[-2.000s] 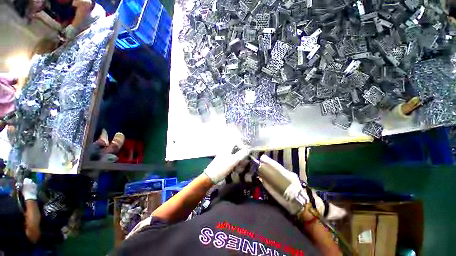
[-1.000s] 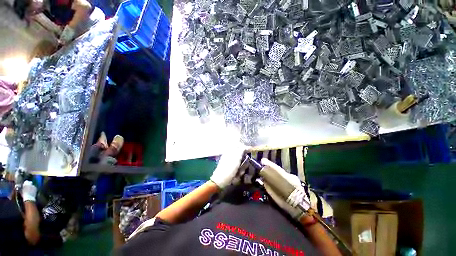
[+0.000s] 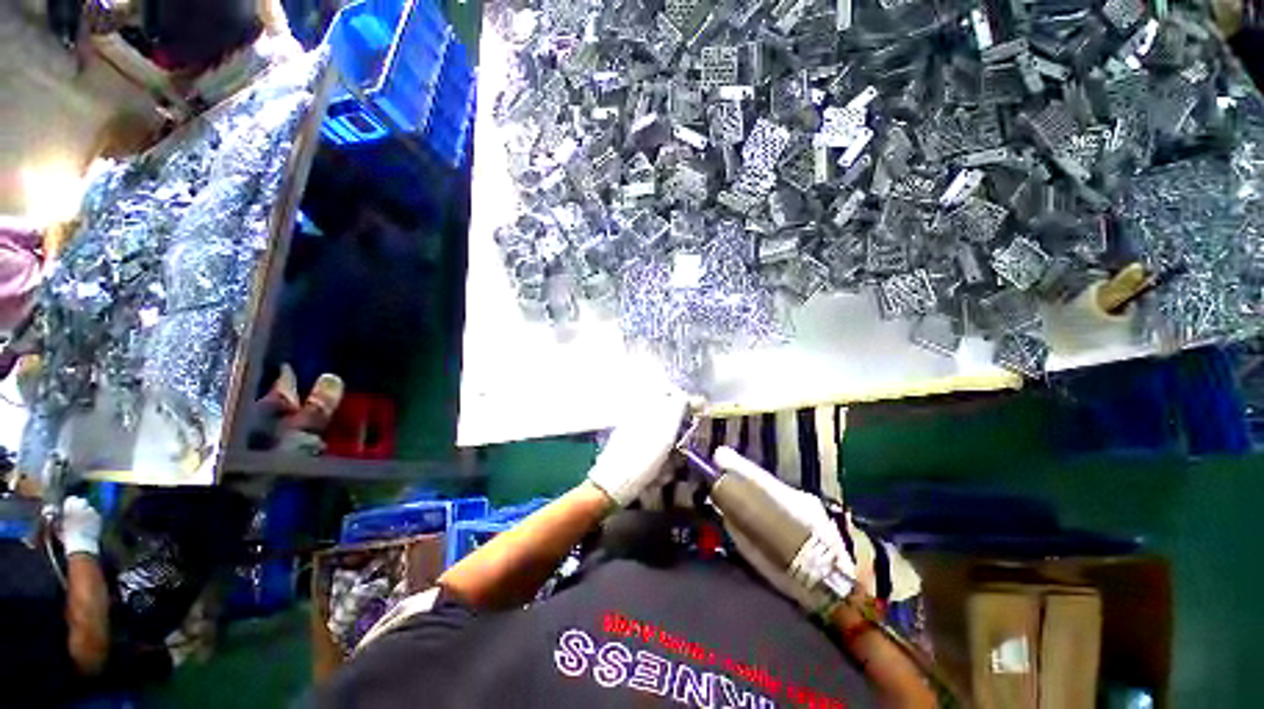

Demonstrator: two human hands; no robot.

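My right hand [image 3: 811, 554], in a white glove, is closed around the thick tan air screwdriver [image 3: 760, 515]. Its narrow dark tip points up and left toward my left hand. My left hand [image 3: 643, 446], also gloved in white, is at the near table edge with its fingers drawn together. A small piece shows at its fingertips, by the tool tip; it is too small to tell what it is. A pile of tiny silver screws or pins [image 3: 697, 294] lies on the white table [image 3: 548, 395] just beyond my left hand. A heap of dark grey metal blocks [image 3: 832, 153] lies behind.
A yellow-brown cylinder [image 3: 1123, 288] lies right of the heap, beside a glittering small-parts heap [image 3: 1199, 236]. Striped cloth [image 3: 776, 441] hangs at my lap. Blue crates [image 3: 402, 83] and a neighbouring bench with people stand left. A cardboard carton [image 3: 1040, 630] is at lower right.
The tool tip and my left fingers have shifted slightly against each other at the table edge. My right hand still holds the tool. The heaps look unchanged.
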